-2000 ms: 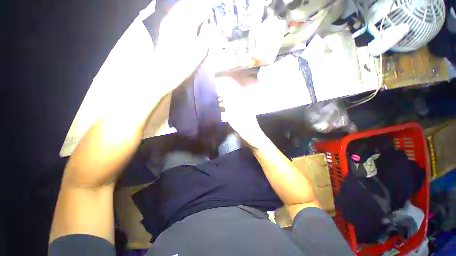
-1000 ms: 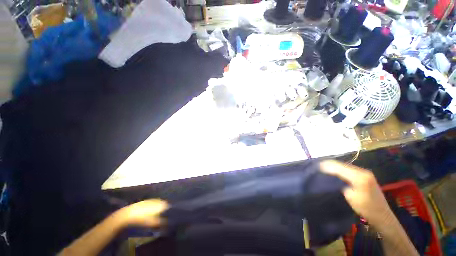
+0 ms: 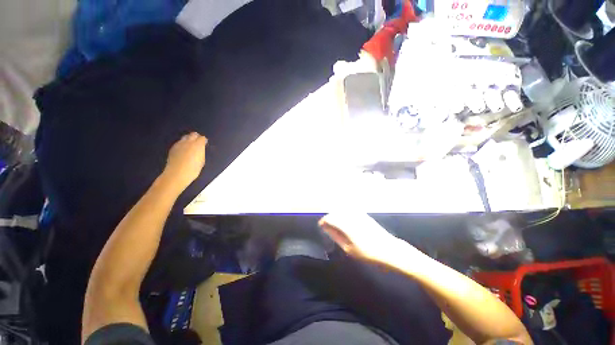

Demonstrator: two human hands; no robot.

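Note:
A large pile of black garment pieces (image 3: 128, 101) covers the left of the table. My left hand (image 3: 185, 160) is on the pile near its right side, fingers curled; whether it grips cloth cannot be told. My right hand (image 3: 354, 234) is at the table's front edge, above my lap, with its fingers partly bent and no cloth visible in it. Dark cloth (image 3: 270, 296) lies across my lap. The white sewing machine (image 3: 431, 94), washed out by glare, stands right of the pile, with a grey plate (image 3: 364, 94) at its left.
The white tabletop (image 3: 290, 168) has a dark strip (image 3: 479, 182) over its front edge. A control panel (image 3: 482, 15) tops the machine. A white fan (image 3: 593, 121) stands at right. A red basket (image 3: 563, 266) with dark cloth and a clear plastic bag (image 3: 497, 236) are below the edge.
The dark cloth that both hands held stretched above my lap is no longer between them. My left hand has moved up onto the pile, my right hand leftward. The view has shifted left.

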